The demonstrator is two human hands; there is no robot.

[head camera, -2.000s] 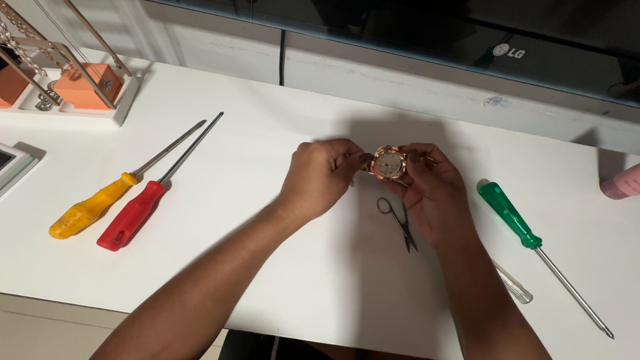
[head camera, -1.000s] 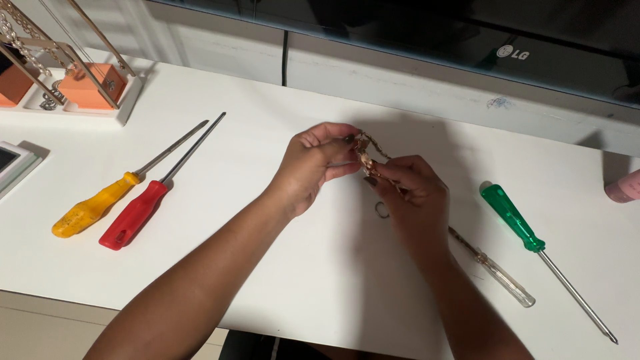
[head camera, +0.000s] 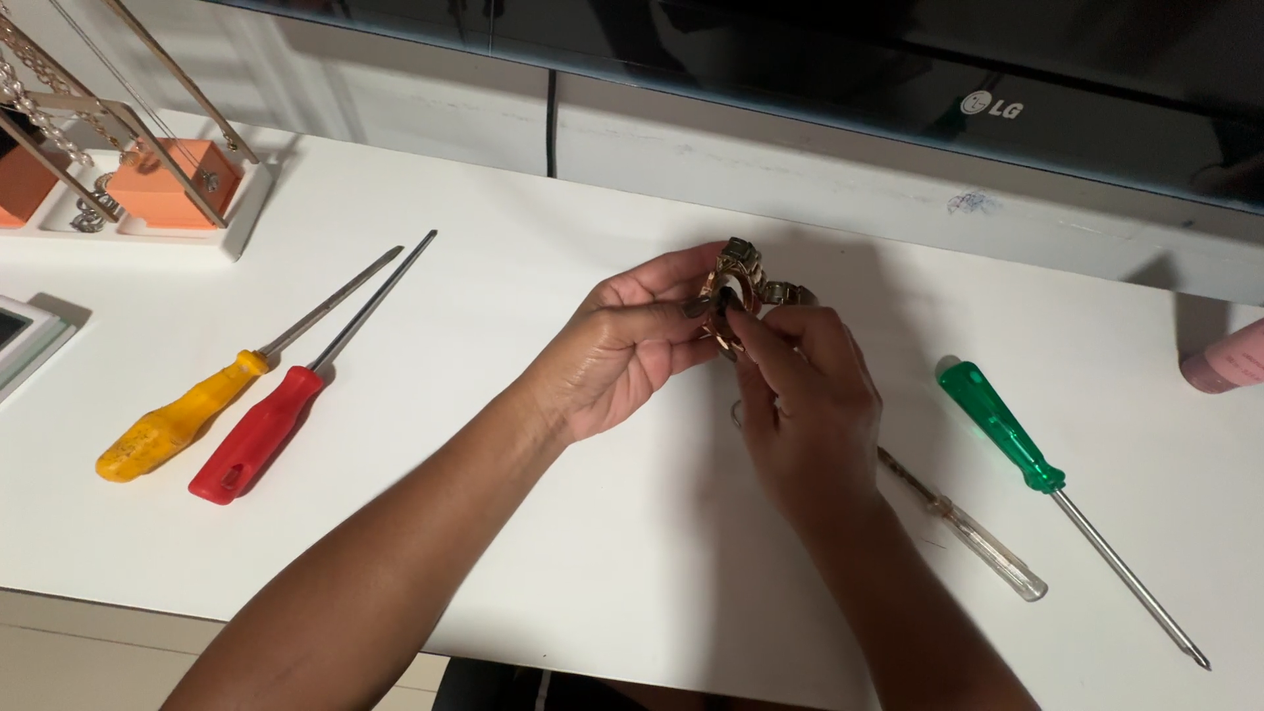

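Note:
My left hand [head camera: 642,336] grips a gold-coloured wristwatch [head camera: 736,281] by its case, above the white table. My right hand [head camera: 815,395] pinches the same watch from the right, its fingertips at the case; part of the link bracelet shows above the knuckles. The dial cannot be seen. Beneath my right hand, one finger ring of the small scissors [head camera: 737,414] peeks out. A screwdriver with a clear handle [head camera: 987,548] lies by my right wrist, and a green-handled screwdriver [head camera: 1002,425] farther right. Yellow-handled [head camera: 183,420] and red-handled [head camera: 259,434] screwdrivers lie side by side at the left.
A white jewellery stand [head camera: 242,232] with necklaces, rings and orange boxes [head camera: 173,183] occupies the back left. Below it, a white-framed object [head camera: 30,341] reaches the left edge. An LG screen [head camera: 889,89] spans the back. A pink container [head camera: 1229,357] lies at far right.
The watch face showed two seconds ago; the watch has since been turned and the dial is out of sight. My right hand has shifted and now covers most of the scissors, which showed in full before.

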